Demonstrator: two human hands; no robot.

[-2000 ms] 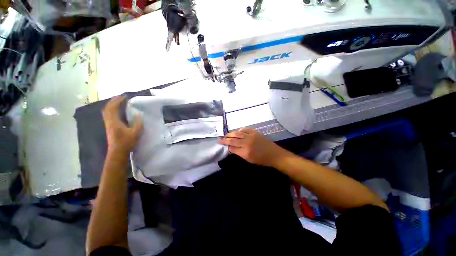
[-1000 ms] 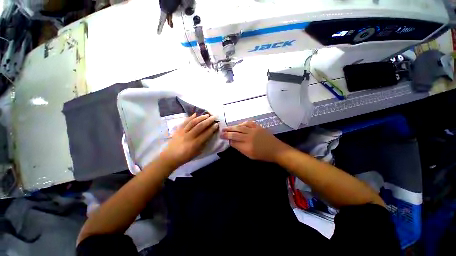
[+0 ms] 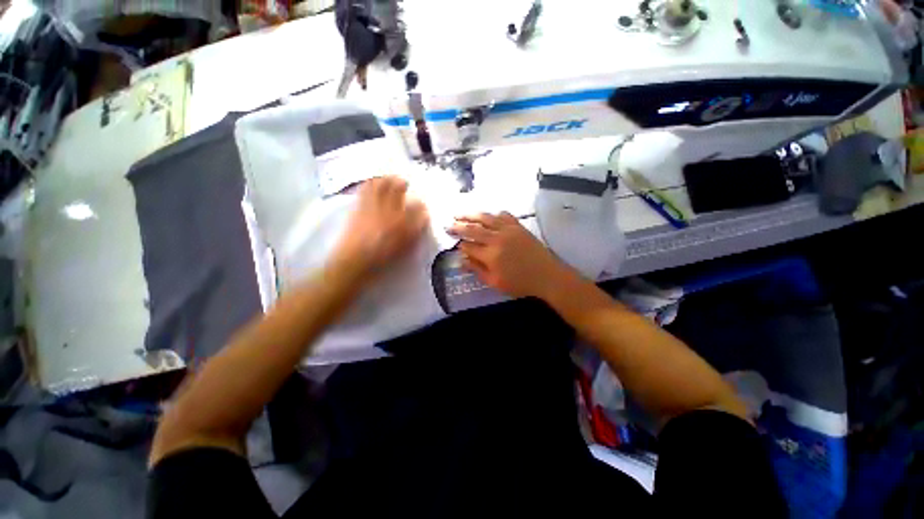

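Observation:
A light panel (image 3: 350,284) lies on the machine table in front of the needle, with a dark grey band and pale pocket piece (image 3: 345,157) at its upper part. My left hand (image 3: 383,225) is on the panel, blurred, its fingertips bent down at the cloth; its grip is unclear. My right hand (image 3: 498,253) is at the panel's right edge, fingertips on the cloth just below the presser foot (image 3: 463,172). Whether they pinch it is hidden by glare. A dark grey panel (image 3: 193,233) lies at the left, partly beside the light panel.
The sewing machine head (image 3: 567,96) spans the back. Right of the needle lie a small curved panel (image 3: 578,225), pens (image 3: 659,201), a flat black rectangle (image 3: 737,183) and a grey cloth lump (image 3: 846,172). A blue crate (image 3: 811,471) stands at lower right.
The light panel has moved up towards the needle, with its pocket piece now farther from me. My left hand first came in from the panel's left edge, then moved up with it. My right hand moved up slightly.

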